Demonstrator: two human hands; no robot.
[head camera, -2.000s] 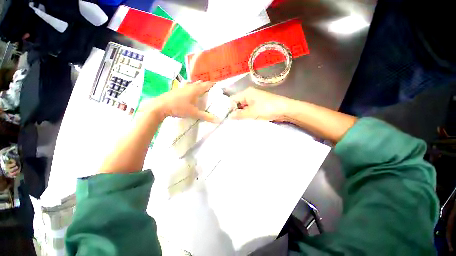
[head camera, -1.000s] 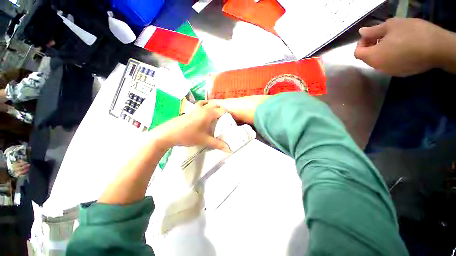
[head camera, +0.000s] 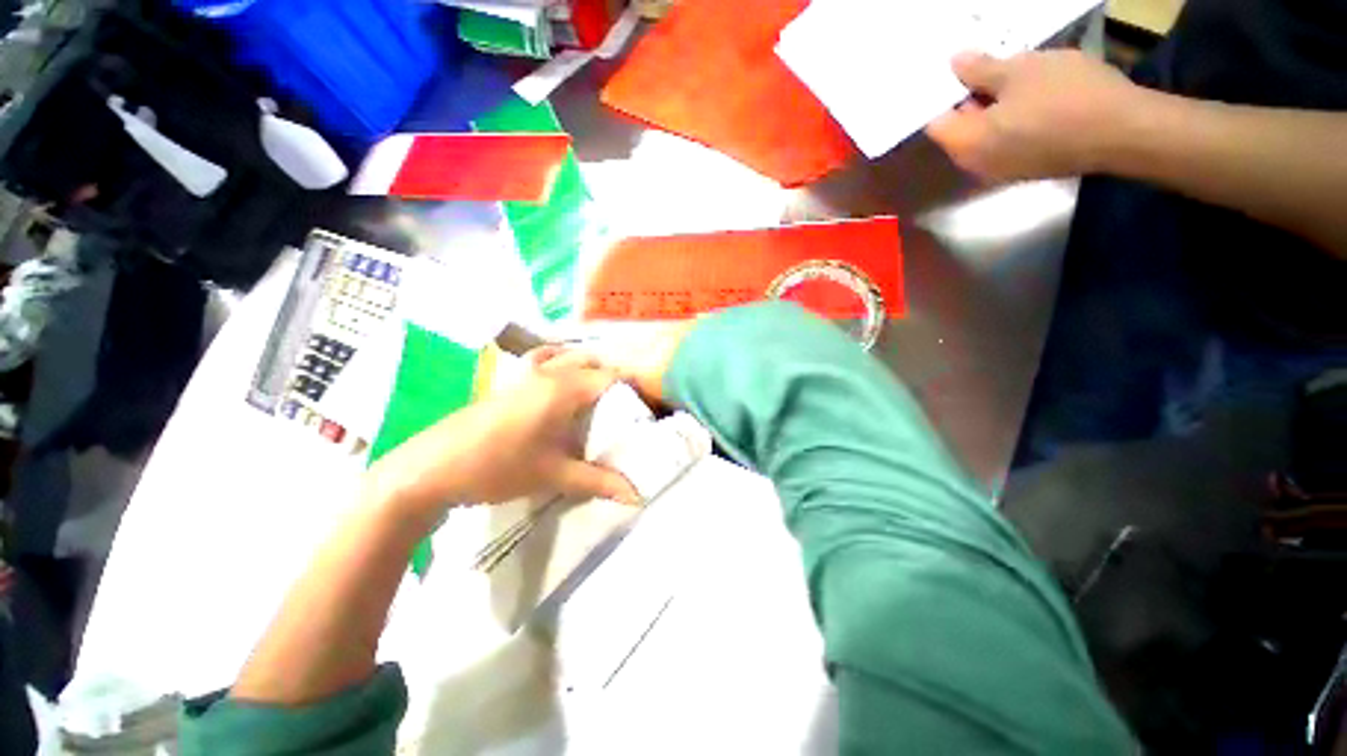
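A bundle of pale grey-beige strips lies in front of me on white paper, its near ends fanned slightly apart. My left hand is closed around the bundle's far part, with the thumb along its right side. My right hand reaches across beyond my left hand, at the strips' far end. Its fingers are mostly hidden by my left hand and my green sleeve, so I cannot tell whether it holds anything.
A calculator and green card lie left. Beyond are a red card, a larger red card with a tape roll, an orange-red sheet and a blue container. Another person's hand holds a white sheet.
My right hand has moved left from the strips' right side to beyond my left hand. Another person's hand has come in at upper right and taken hold of a white sheet. The view has shifted.
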